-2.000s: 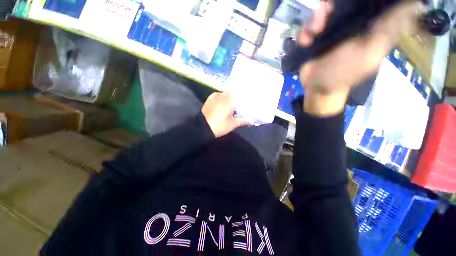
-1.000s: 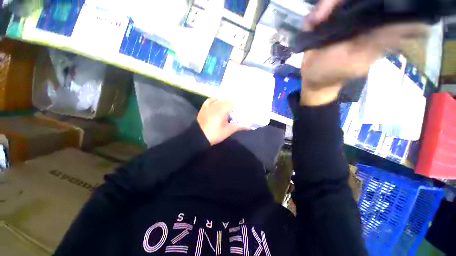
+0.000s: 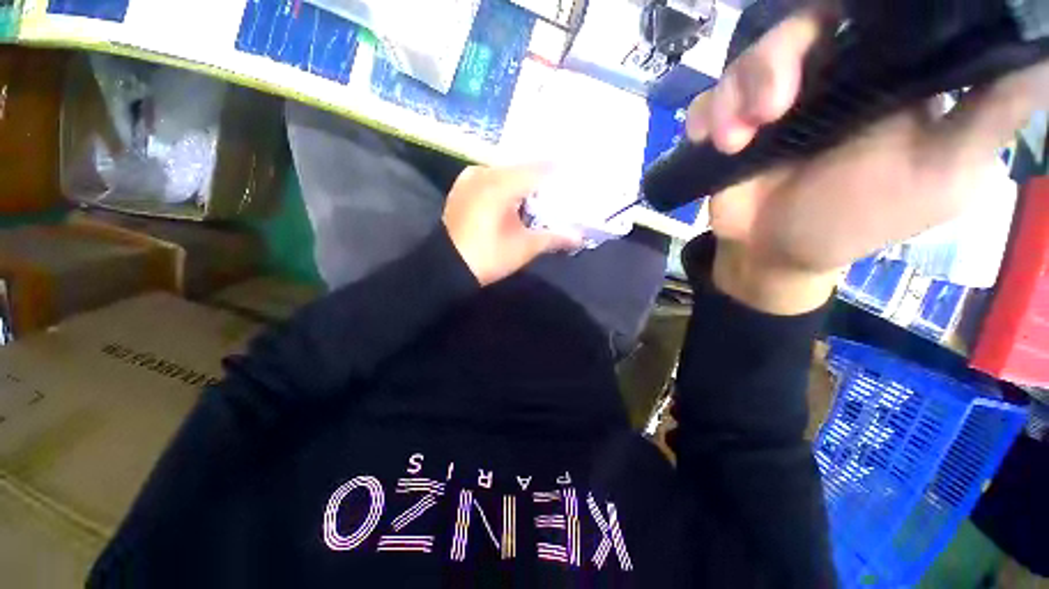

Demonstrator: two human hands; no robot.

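Observation:
My left hand [image 3: 497,221] holds a white plastic housing [image 3: 584,144] by its near left corner, at the bench edge. The housing is overexposed, so its surface detail does not show. My right hand [image 3: 828,178] is closed around a black electric screwdriver [image 3: 794,109]. The screwdriver points left and down, and its thin bit ends at or just above the near right part of the housing; contact cannot be told. No screw can be made out.
The bench [image 3: 426,155] has a pale front edge and blue-and-white printed sheets. A small metal mechanism [image 3: 676,29] stands behind the housing. A red bin [image 3: 1018,293] and blue basket [image 3: 909,460] are at right. Cartons [image 3: 104,391] and an open carton with clear plastic bags [image 3: 173,161] are at left.
My right hand has brought the screwdriver down and left from above the bench, and its bit now shows at the housing. My left hand still holds the housing. The view has shifted slightly.

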